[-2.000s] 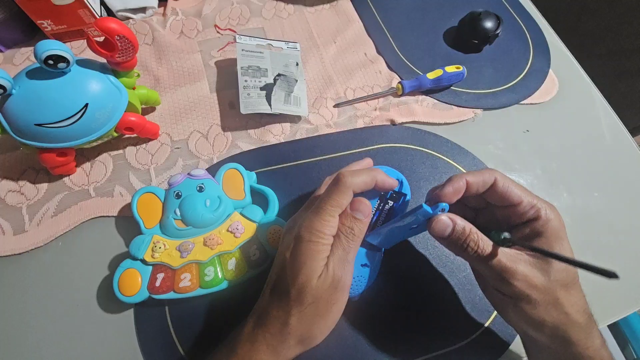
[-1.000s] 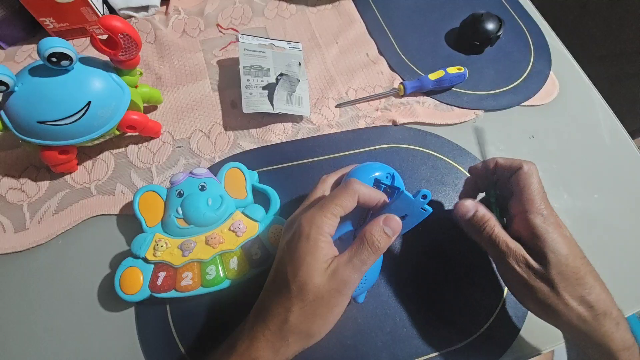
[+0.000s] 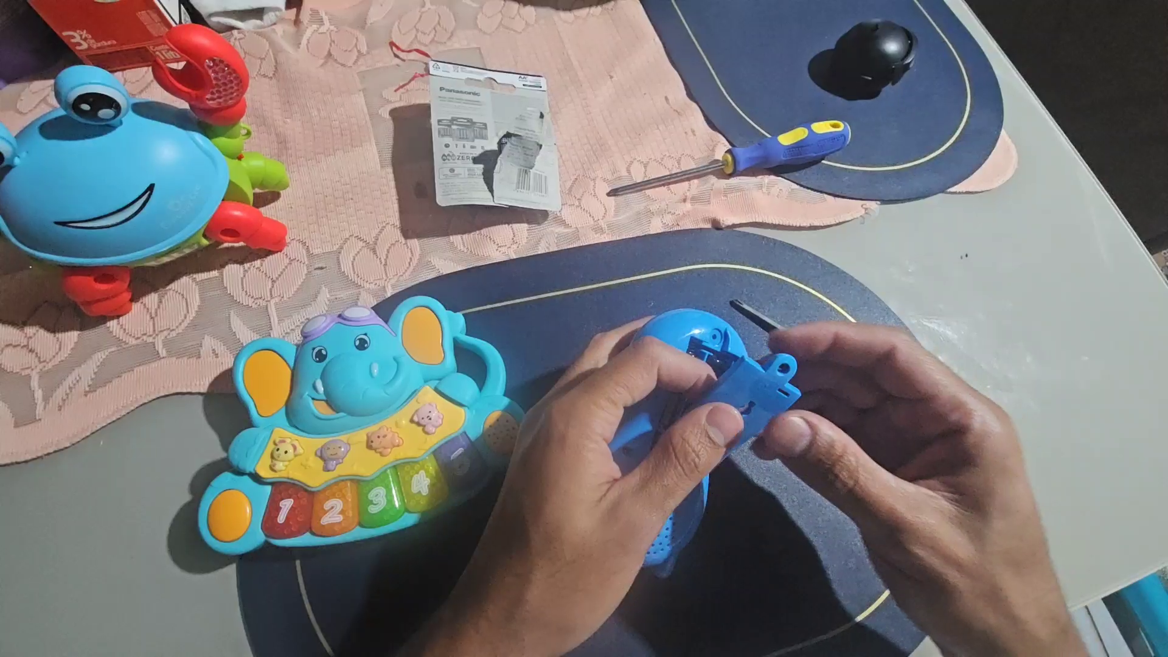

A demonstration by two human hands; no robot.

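My left hand (image 3: 602,484) holds a blue plastic toy (image 3: 689,328) with an opened battery compartment, partly hidden by the fingers. Its thumb presses a blue battery cover (image 3: 762,392), which stands tilted over the compartment. My right hand (image 3: 912,456) is just right of the cover, fingers curled around a thin screwdriver; only its dark shaft (image 3: 754,315) shows, pointing up and left past the index finger. Left of my hands lies a turquoise elephant toy piano (image 3: 365,411) with numbered, coloured keys.
A blue crab toy (image 3: 119,182) stands at the upper left on a pink lace cloth (image 3: 338,119). Battery packaging (image 3: 493,137) and a blue-and-yellow screwdriver (image 3: 785,149) lie behind my hands. A black round object (image 3: 874,57) rests on the far navy placemat (image 3: 967,119). The near placemat (image 3: 584,274) lies beneath my hands.
Two seconds ago the screwdriver's shaft pointed right and down; now it points up and left. My right hand moved away from the cover, then came back beside it. My left hand keeps the blue toy.
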